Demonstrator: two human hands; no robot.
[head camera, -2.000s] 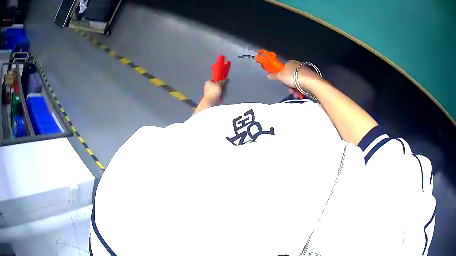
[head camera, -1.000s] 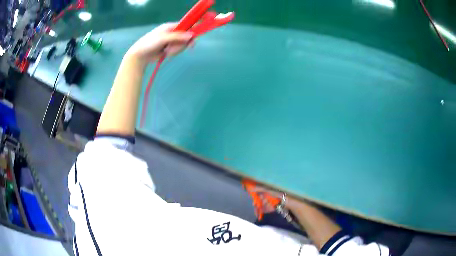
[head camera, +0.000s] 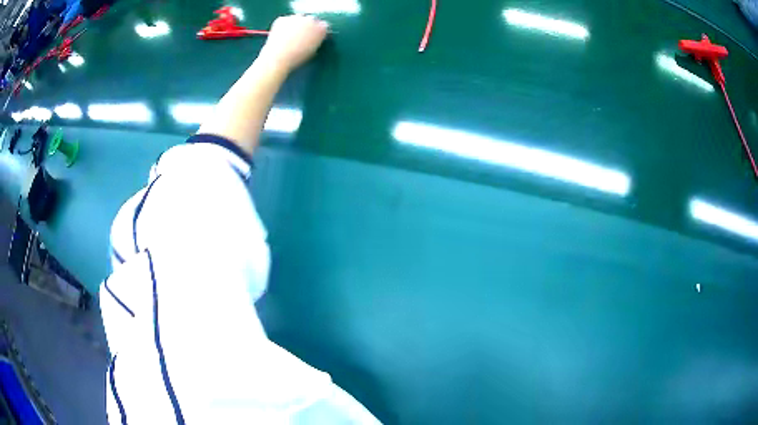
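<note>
My left hand (head camera: 297, 41) is stretched out over the dark green conveyor belt, near the top edge. Its fingers look curled and are partly hidden and blurred. A red clamp (head camera: 223, 26) lies on the belt left of the hand. Its thin red lead runs right and meets the hand; I cannot tell whether it is gripped or passes under. Another red clamp (head camera: 705, 51) lies at the upper right, its lead trailing down to the right edge. My right hand and the orange air blow gun are not in view.
The conveyor belt (head camera: 357, 108) reflects strip lights. The blue-green worktop (head camera: 499, 274) is nearer me. A red lead piece (head camera: 428, 29) shows at the top. A green spool-like item (head camera: 63, 148) and a black object (head camera: 41, 195) are at left. More red parts lie far left.
The view has swung up over the belt. My left hand has reached farther out, and the red clamp it held no longer shows in it. My right hand and the orange gun have left the view.
</note>
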